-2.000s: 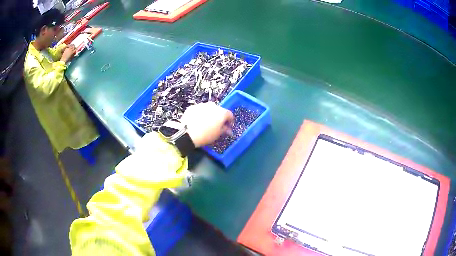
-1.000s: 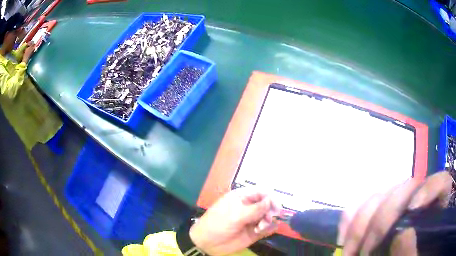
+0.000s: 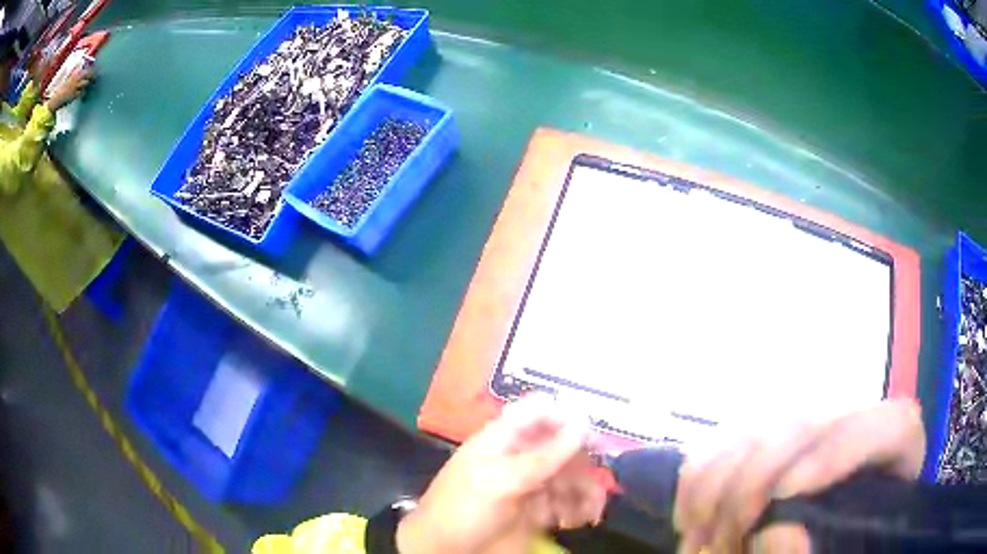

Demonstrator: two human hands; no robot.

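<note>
A white panel (image 3: 703, 292) with a thin dark edge lies on a red-orange pad (image 3: 482, 292). My right hand (image 3: 795, 471) is closed around a black electric screwdriver (image 3: 649, 476), which lies sideways at the panel's near edge with its tip pointing left. My left hand (image 3: 509, 465) is at the near left edge, by the screwdriver's tip, fingers bent and blurred; whether it holds something small cannot be told. A small blue bin (image 3: 433, 146) with dark screws stands against a large blue bin (image 3: 173, 179) of dark and silver metal pieces.
Another blue bin (image 3: 952, 271) with metal pieces is at the right edge. A blue crate (image 3: 162, 400) with a pale sheet (image 3: 228, 404) is below the green table's edge (image 3: 292, 357). A person in a yellow garment (image 3: 54, 227) is at the far left.
My left hand has moved from the small screw bin to the panel's near edge. My right hand has come into view with the screwdriver and has shifted slightly left. The view has turned right.
</note>
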